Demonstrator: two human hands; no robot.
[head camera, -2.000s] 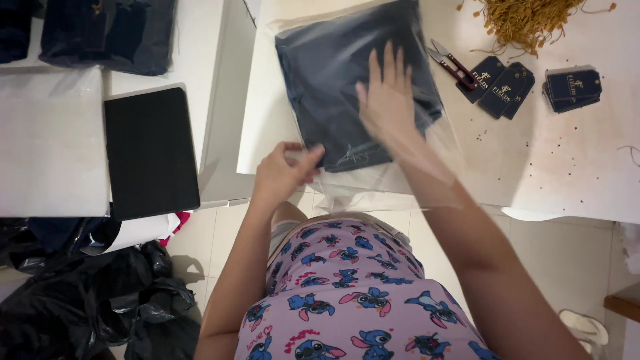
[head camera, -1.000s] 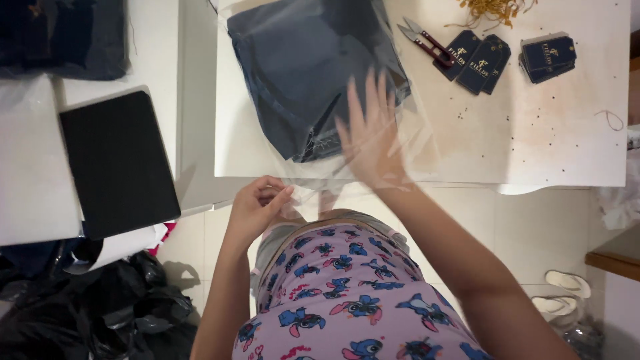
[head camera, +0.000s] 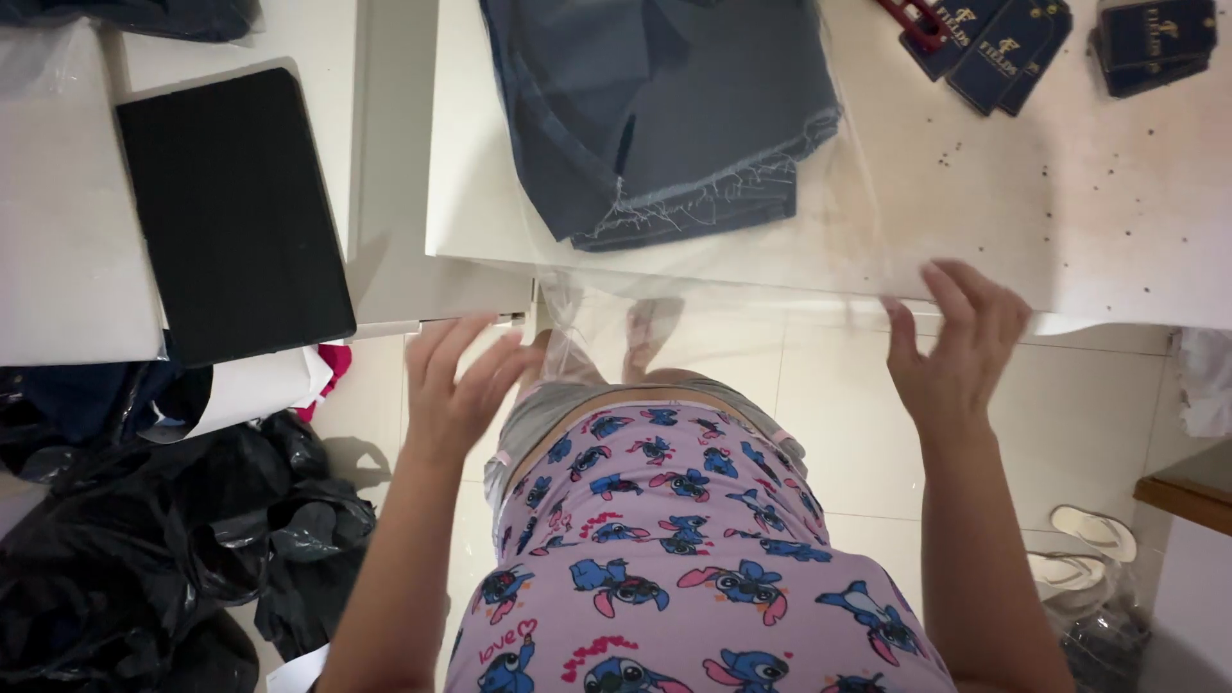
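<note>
A folded dark blue garment (head camera: 674, 106) with a frayed hem lies inside a clear plastic bag (head camera: 857, 192) on the white table. The bag's loose end hangs over the front edge. Just left of that hanging plastic is my left hand (head camera: 467, 380), fingers apart and slightly curled, with nothing seen in it. My right hand (head camera: 962, 337) is by the table's front edge, to the right of the bag, its thumb and fingers spread and holding nothing visible.
Dark hang tags (head camera: 1001, 58) with red-handled thread snips (head camera: 914, 21) and another tag stack (head camera: 1155, 43) lie at upper right. A black flat rectangular object (head camera: 236, 217) lies left. Black plastic bags (head camera: 192, 539) fill the lower left; flip-flops (head camera: 1092, 532) are on the floor.
My right hand has left the bagged garment and moved right to the table's front edge. My left hand has come away from the bag's open end. The view has shifted somewhat.
</note>
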